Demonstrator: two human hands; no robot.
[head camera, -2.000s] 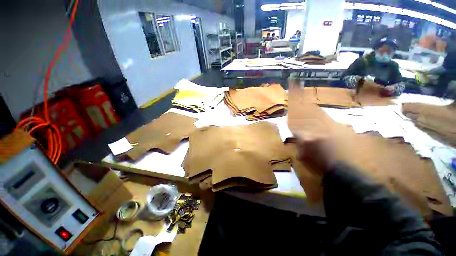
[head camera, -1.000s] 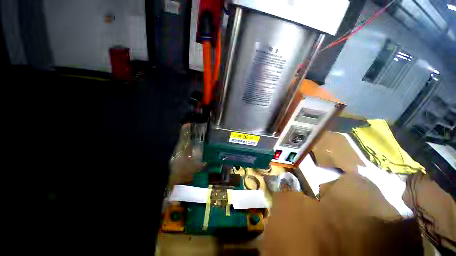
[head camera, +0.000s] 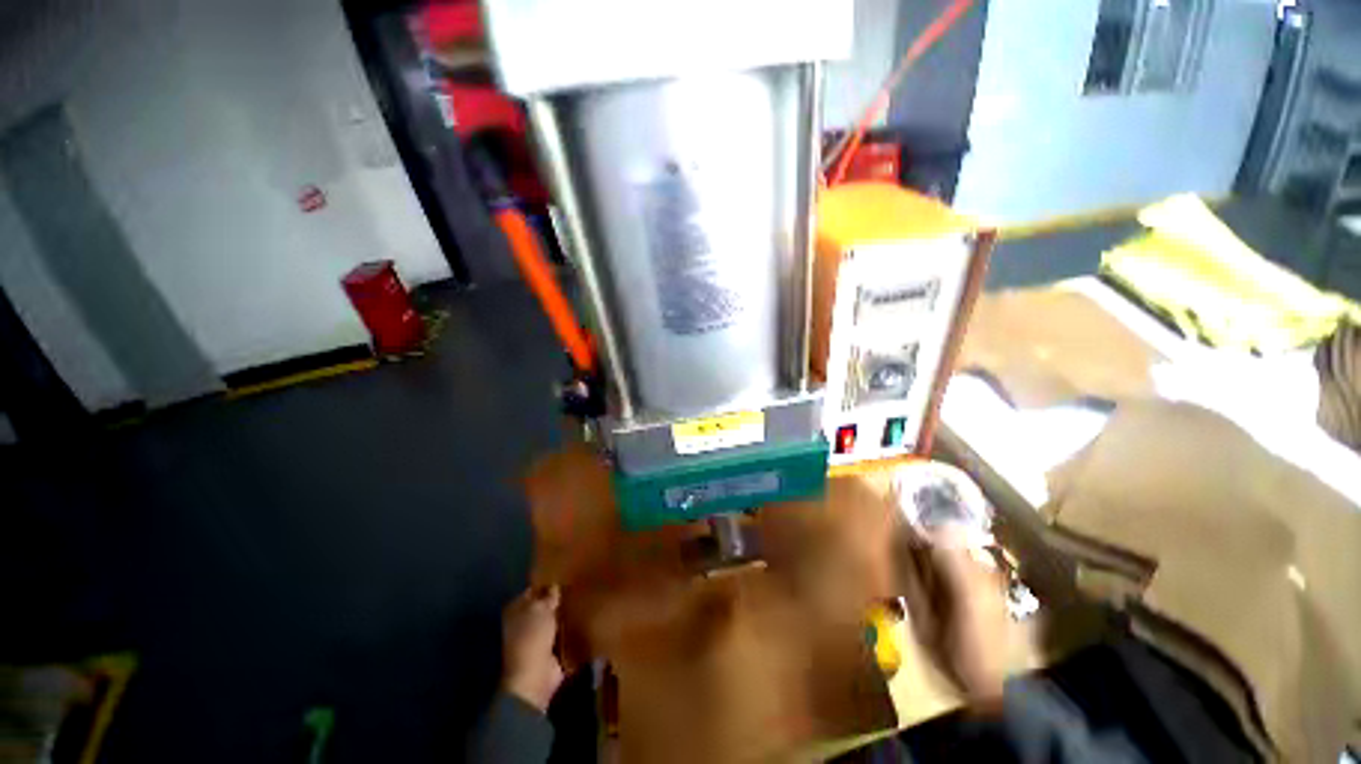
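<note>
A brown leather panel (head camera: 731, 642) lies blurred over the press base and hides the lower die. The pneumatic press (head camera: 679, 254) stands behind it, with its small press head (head camera: 727, 546) just above the panel. My left hand (head camera: 533, 645) grips the panel's left edge. My right hand (head camera: 963, 620) is blurred, off the panel's right edge, at the near side of the round parts tub (head camera: 940, 500) and the metal fittings (head camera: 1020, 585). Whether it holds anything cannot be told.
An orange-cased control box (head camera: 896, 336) stands right of the press cylinder. A yellow-orange button box (head camera: 884, 639) shows beside the panel. Stacked brown panels (head camera: 1209, 523) and folded yellow pieces (head camera: 1224, 276) lie on the white-covered table at right. A red bin (head camera: 384, 309) stands on the dark floor.
The view has turned from the table to the press. The panel has moved left onto the press base, covering the white strips and die. Both hands now show, the left at the panel's edge.
</note>
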